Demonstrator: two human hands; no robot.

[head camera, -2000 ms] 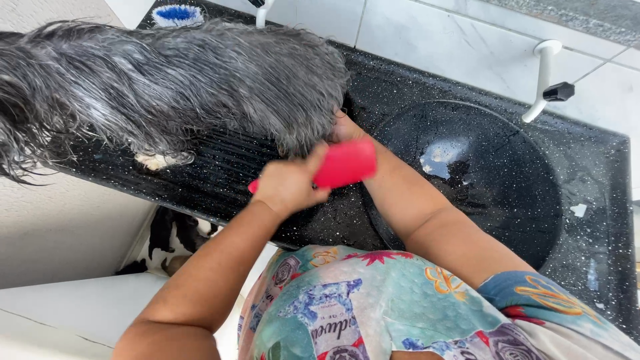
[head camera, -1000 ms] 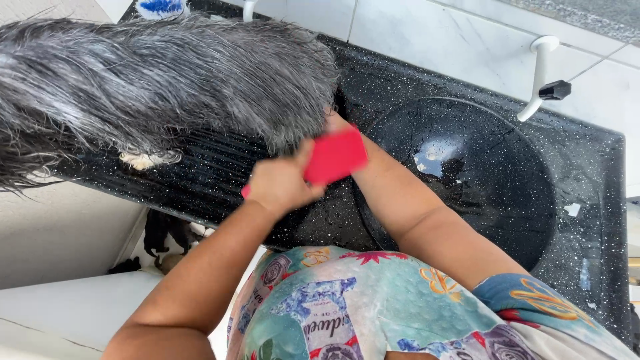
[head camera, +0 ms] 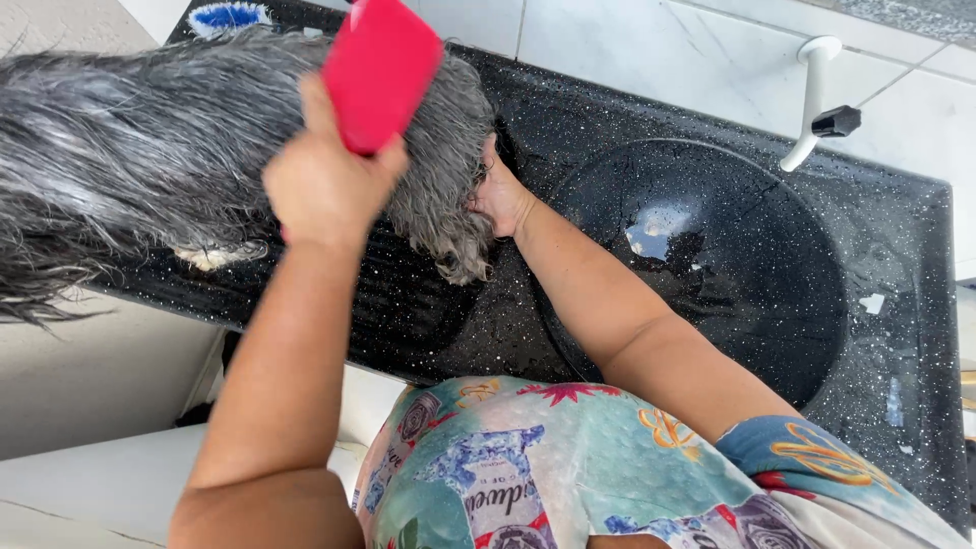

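Observation:
A dog with wet grey fur (head camera: 191, 145) stands on the black speckled sink top, its body reaching past the left edge of the view. My left hand (head camera: 328, 183) is closed around the handle of a red flat-headed brush (head camera: 381, 72), raised over the dog's back near its right end. Whether the brush touches the fur cannot be told. At that right end, my right hand (head camera: 503, 194) holds the dog low down, its fingers partly hidden in the fur. A pale paw (head camera: 217, 255) rests on the ribbed drainboard (head camera: 396, 313).
Right of the dog is a round black basin (head camera: 732, 305) with a wet, shiny bottom. A white tap (head camera: 814, 99) with a black knob juts from the tiled wall. A blue-and-white bristle brush (head camera: 227, 17) lies at the back left. The sink's front edge runs close to my body.
My left hand has moved up with the red brush, from low beside my right forearm to over the dog's back. My right hand stays at the dog's right end.

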